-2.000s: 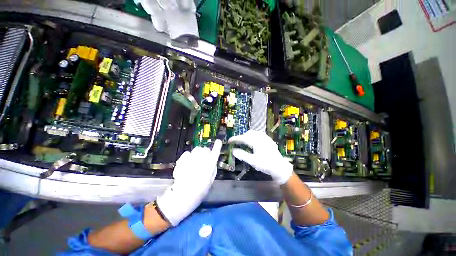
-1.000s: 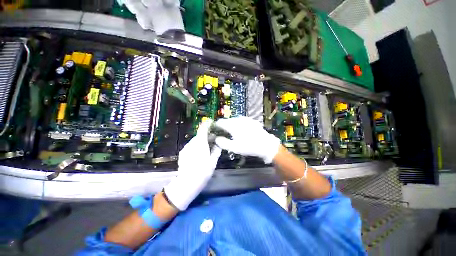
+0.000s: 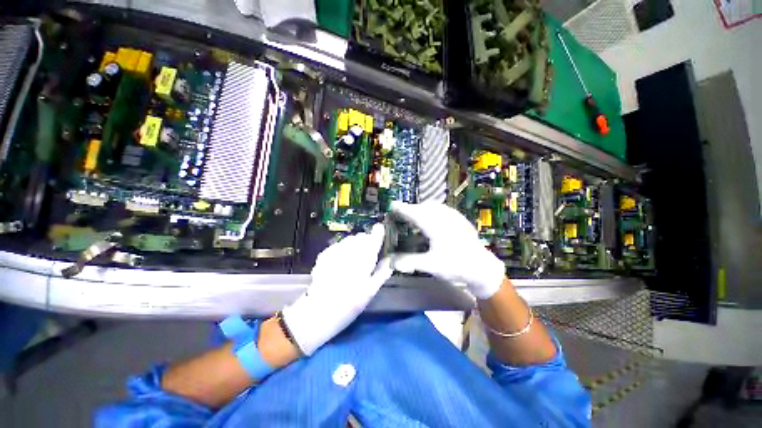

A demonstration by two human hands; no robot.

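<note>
A circuit board [image 3: 358, 175] with yellow parts and a ribbed heat sink [image 3: 433, 167] lies in a black carrier in front of me. My left hand [image 3: 341, 288], in a white glove, is at the board's front edge, its fingertips on a small dark olive-grey fixture clip [image 3: 390, 236]. My right hand [image 3: 451, 249], also gloved, curves around the clip from the right, finger and thumb apart, their tips close to it. The gloves partly hide the clip, and I cannot tell if it touches the carrier.
A larger board [image 3: 134, 159] stands left, more boards [image 3: 501, 201] right, along the silver rail [image 3: 167, 291]. Behind are a small-parts bin [image 3: 401, 68], a large-parts bin [image 3: 510, 104], a screwdriver [image 3: 600, 121] on the green mat [image 3: 576, 134], and a white glove [image 3: 280, 10]. A dark machine [image 3: 677, 192] stands right.
Two seconds ago the hands were apart at the board's front. They came together with the dark olive piece between them, and now are slightly further right. The view has shifted.
</note>
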